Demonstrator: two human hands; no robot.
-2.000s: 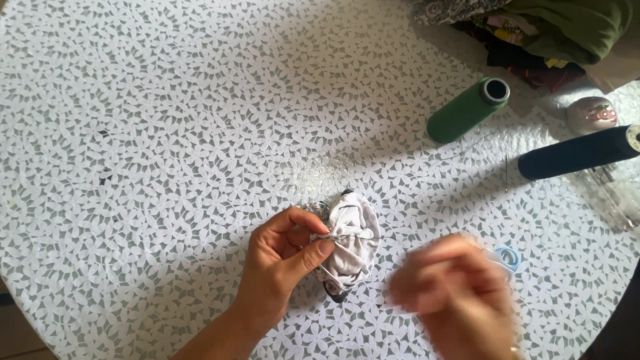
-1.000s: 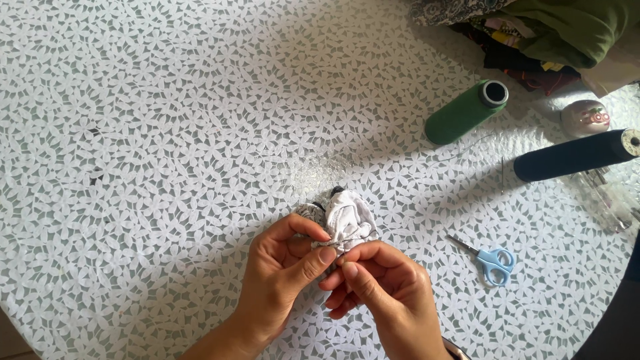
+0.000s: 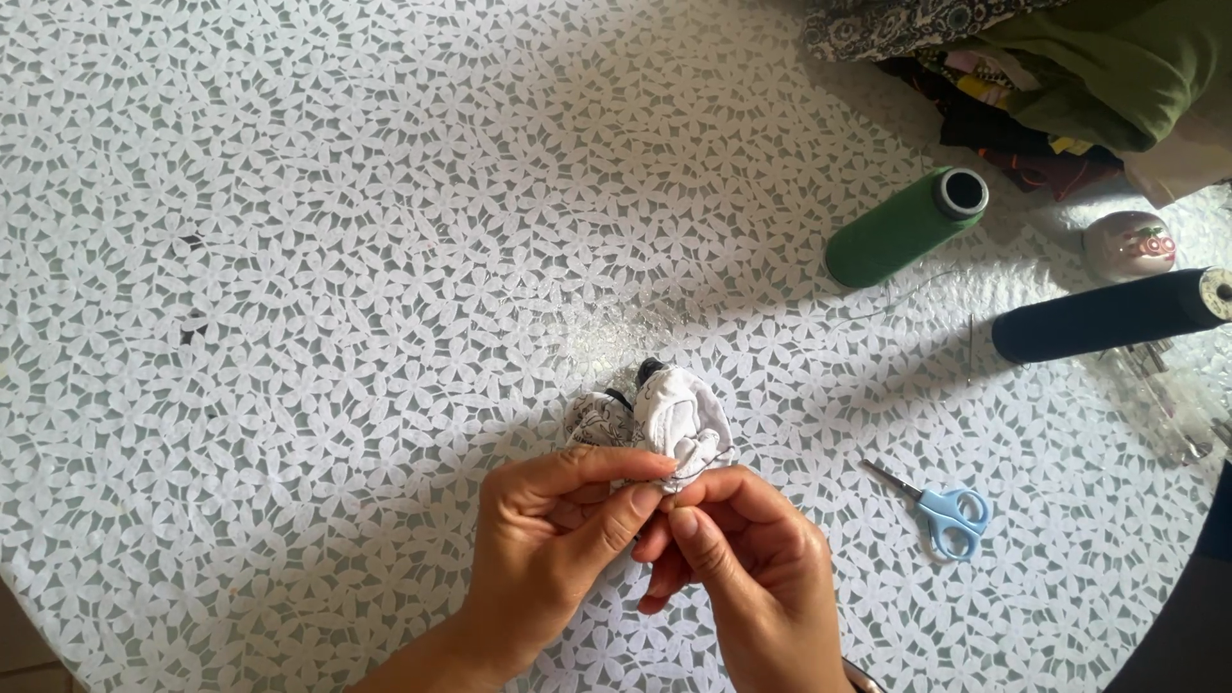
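Note:
A gathered white fabric piece with dark print and black ends (image 3: 685, 419) lies near the lower middle of the table. My left hand (image 3: 568, 539) pinches its lower edge between thumb and forefinger. Close against it, my right hand (image 3: 746, 563) has thumb and forefinger together at the same edge; whether thread or cloth is between them is too small to tell. A smaller patterned part of fabric (image 3: 599, 420) shows just above my left fingers. Small scissors with light blue handles (image 3: 953, 520) lie to the right of my right hand.
A green thread cone (image 3: 881, 236) and a dark blue thread cone (image 3: 1097, 316) lie at the right, near a round whitish object (image 3: 1131, 245) and a clear plastic packet (image 3: 1169, 409). Folded cloths (image 3: 1107, 72) are heaped at the upper right. A floral lace cloth (image 3: 337, 241) covers the round table.
My right hand, blurred and apart from the fabric two seconds ago, has moved left to its lower edge beside my left hand. The scissors, largely hidden then, now show fully.

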